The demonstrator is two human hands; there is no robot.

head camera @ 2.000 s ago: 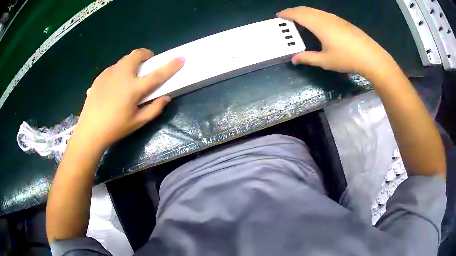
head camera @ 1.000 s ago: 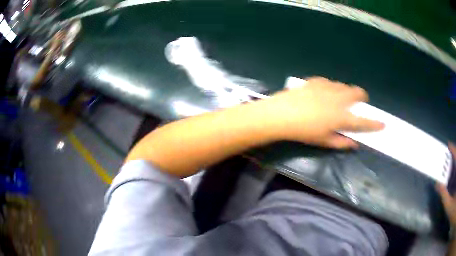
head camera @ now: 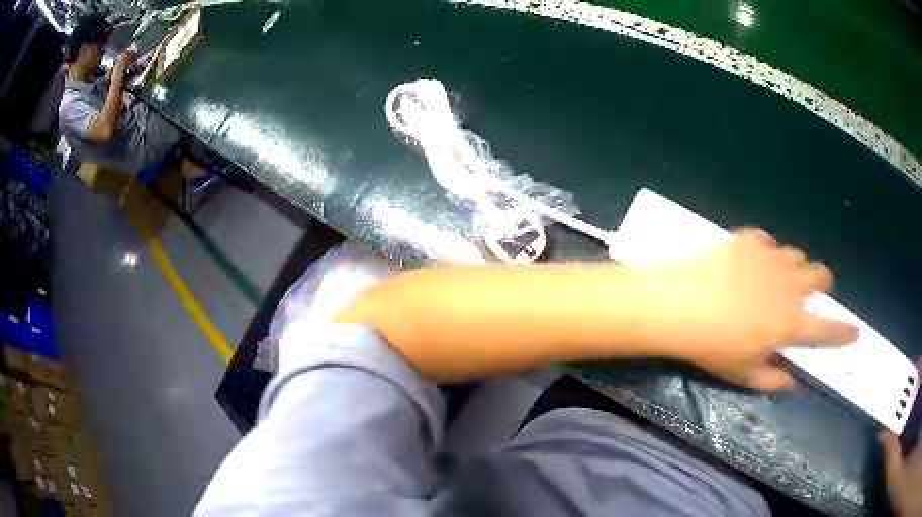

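A long white power strip (head camera: 672, 227) lies slantwise on the dark-green worktop, closed, with small dark holes at its right end. My left hand (head camera: 773, 313) lies across its middle and grips it at both sides. My right hand (head camera: 898, 470) is cut off by the right edge; a finger shows by the strip's right end, and its grip is hidden. A white cord (head camera: 566, 217) runs from the left end to a coiled part in a clear crinkled bag (head camera: 445, 151). The round plug (head camera: 518, 244), with a dark marked face, lies near my left forearm.
The worktop (head camera: 303, 111) curves away to the left. A whitish rail (head camera: 748, 69) separates it from a brighter green belt (head camera: 809, 40). Another person (head camera: 96, 106) works at the far left end. Cardboard boxes (head camera: 45, 434) stand on the floor at left.
The view has swung left, bringing the whole cord, plug and other person into sight. The strip appears farther right, and my right hand is now mostly out of the picture. My left hand stays on the strip.
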